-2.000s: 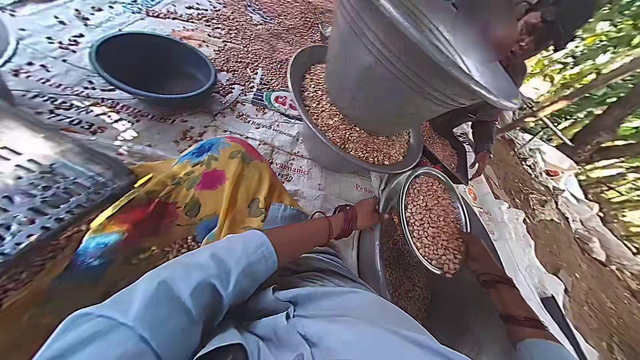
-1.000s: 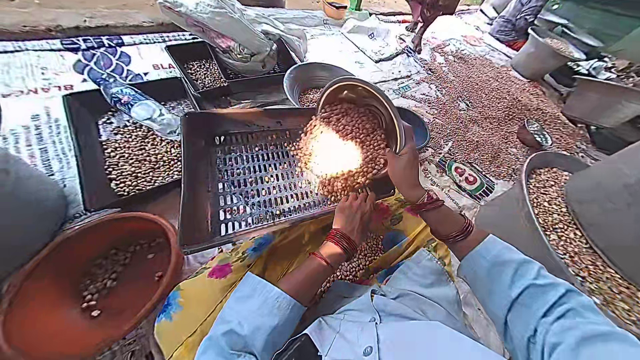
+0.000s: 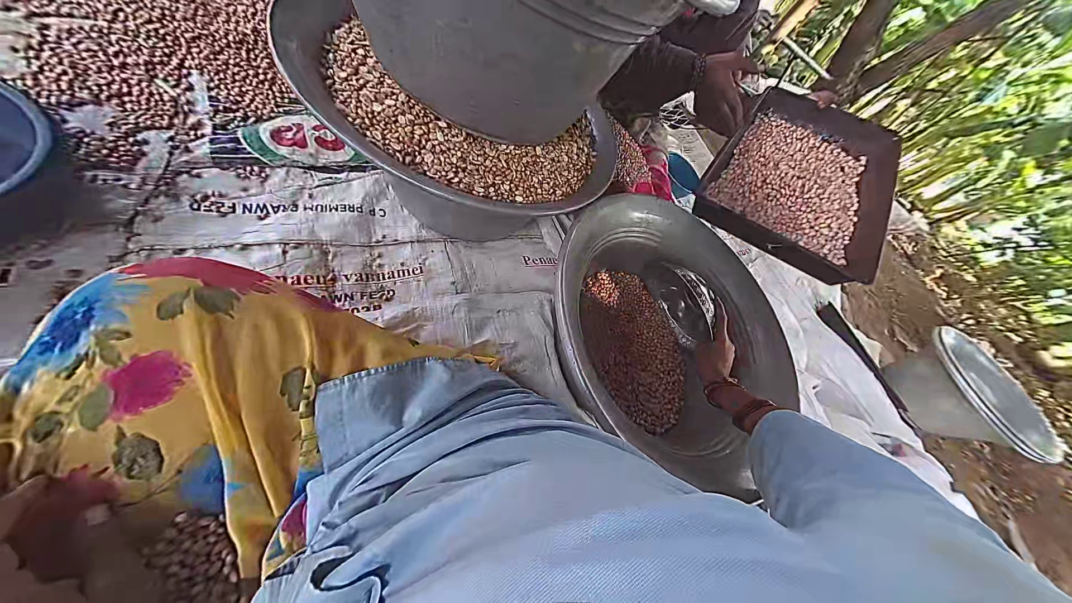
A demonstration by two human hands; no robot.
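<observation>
My right hand [image 3: 718, 356] is shut on the rim of a small metal bowl [image 3: 687, 301], tilted inside a large grey metal basin [image 3: 766, 402]. Reddish-brown nuts or seeds [image 3: 641, 360] lie in that basin, left of the bowl. What looks like my left hand [image 3: 63, 528] is a blur at the lower left, its fingers not readable. Beside it, more brown nuts [image 3: 197, 557] show by the yellow flowered cloth [image 3: 226, 360] over my lap.
Ahead, a big metal pot [image 3: 502, 67] stands in a wide basin [image 3: 494, 218] of pale split kernels. At the upper right, a co-worker's hands hold a dark tray [image 3: 879, 201] of pinkish kernels. A blue tub [image 3: 25, 142] and a metal vessel [image 3: 946, 402] flank the sacks.
My hands were together at a bowl of nuts over a slotted crate; now they are apart, my right hand with a bowl in the basin. The view has swung far round.
</observation>
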